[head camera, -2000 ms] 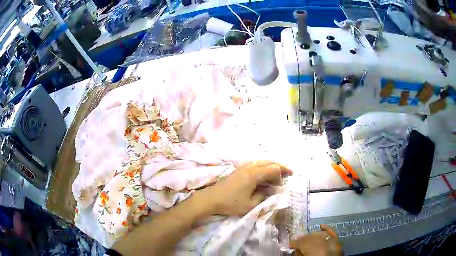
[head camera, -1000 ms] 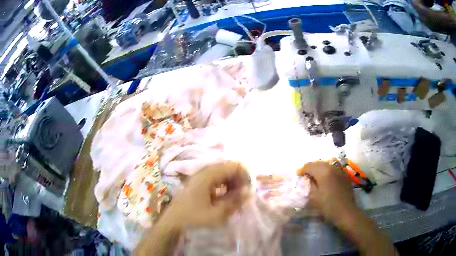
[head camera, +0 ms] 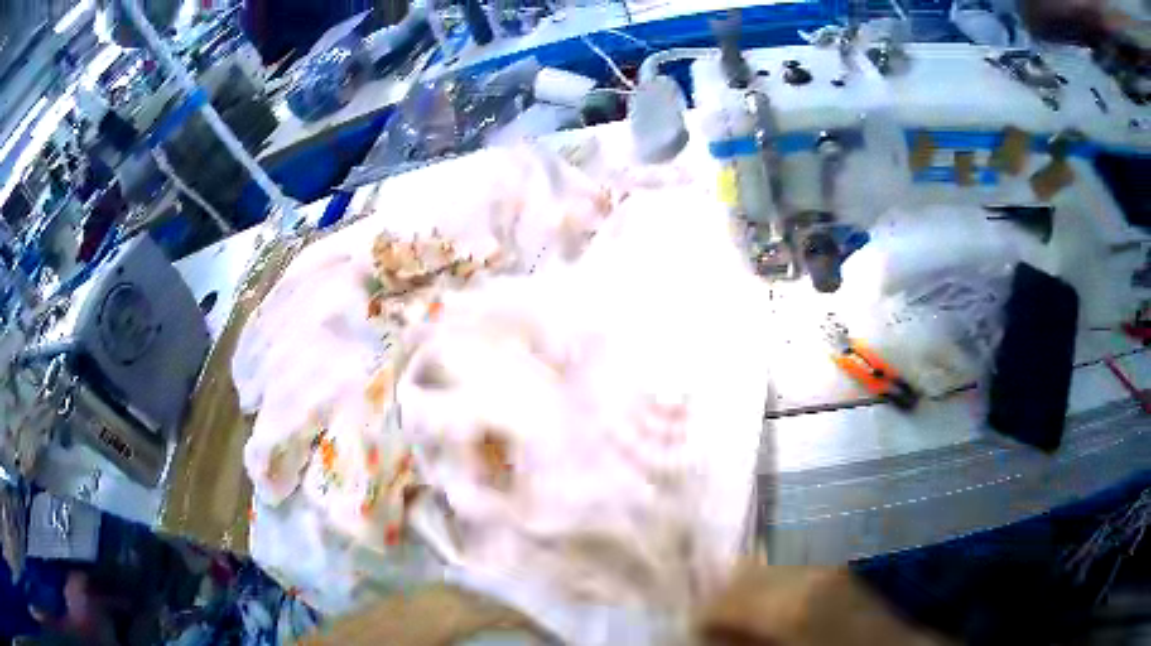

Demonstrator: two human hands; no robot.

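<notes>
The pale garment [head camera: 543,379] with orange-red flowers lies in a loose heap across the table left of the needle area, partly washed out by glare. My left hand [head camera: 423,616] shows only as a blurred skin-coloured strip at the bottom edge, beside the cloth; its fingers cannot be made out. My right hand [head camera: 802,608] is blurred and cut off at the bottom edge, at the garment's lower right side; whether it grips the cloth is unclear. The white sewing machine head [head camera: 884,164] stands behind right, with its presser foot [head camera: 773,252] away from both hands.
Orange-handled snips [head camera: 873,374] lie right of the garment. A black flat rectangle, perhaps a phone [head camera: 1035,357], lies beside a white cloth bundle [head camera: 928,297]. A grey box-like device [head camera: 126,334] and a brown cardboard strip [head camera: 208,461] are at left. The ruler-marked table edge [head camera: 934,486] runs front right.
Both hands have moved down to the bottom edge of the picture. The pale cloth between them is now spread higher and wider over the heap. The view has shifted, with the machine higher in it.
</notes>
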